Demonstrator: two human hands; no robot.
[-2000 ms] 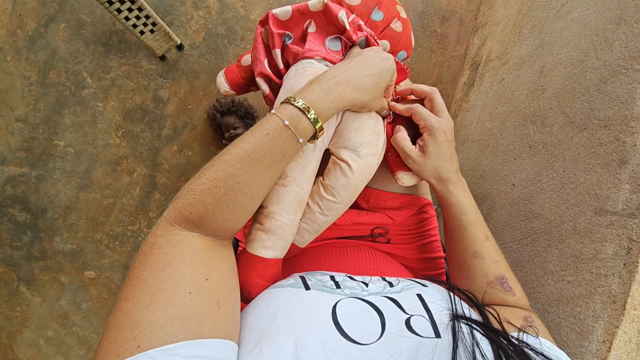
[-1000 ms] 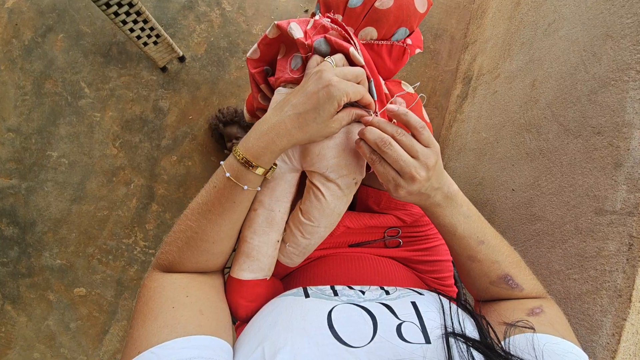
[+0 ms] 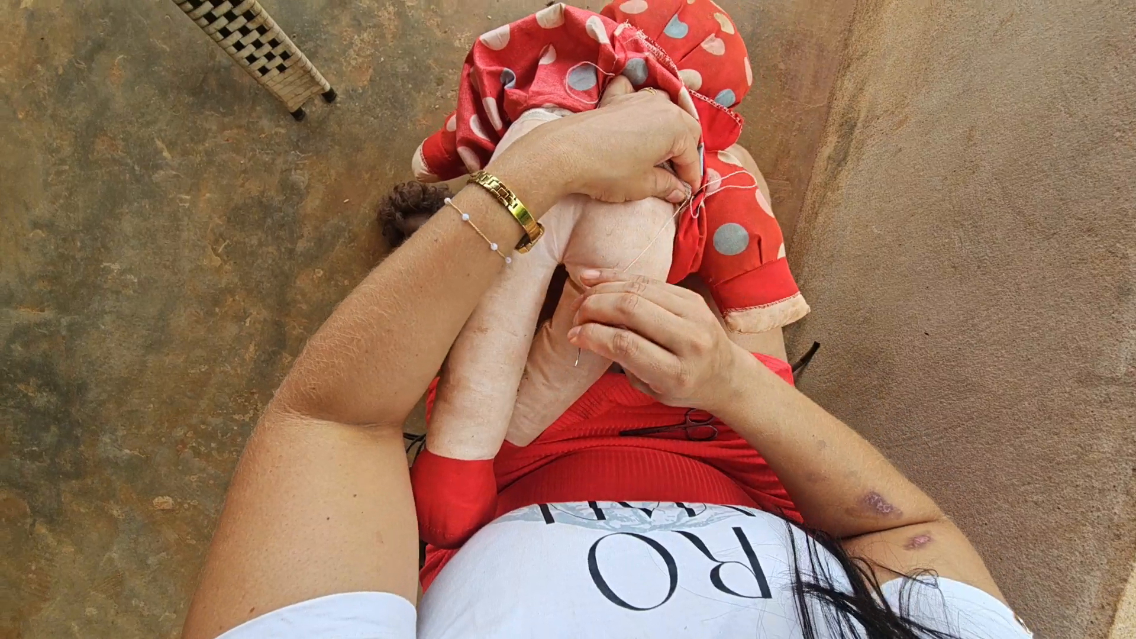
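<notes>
A cloth doll with stuffed pale fabric legs (image 3: 479,373) and a red polka-dot dress (image 3: 541,53) lies across my lap. My left hand (image 3: 635,146), with a gold bracelet on the wrist, pinches the dress fabric at the top of the doll's leg. Lower down, over the legs, my right hand (image 3: 661,333) holds a sewing needle (image 3: 579,357) between its fingers, its tip pointing down. A pale thread (image 3: 655,238) runs between the two hands, and loose loops of it lie by the dress seam. Small dark scissors (image 3: 683,429) rest on my red ribbed garment.
Brown curly doll hair (image 3: 410,211) shows left of the legs. A woven seat or stool (image 3: 257,44) stands on the mottled floor at the upper left. A rough tan surface (image 3: 967,266) runs along the right side. Dark long hair hangs over my white shirt at the lower right.
My right hand has moved down and away from the dress seam, and thread now stretches between the hands. My left hand stays on the dress fabric.
</notes>
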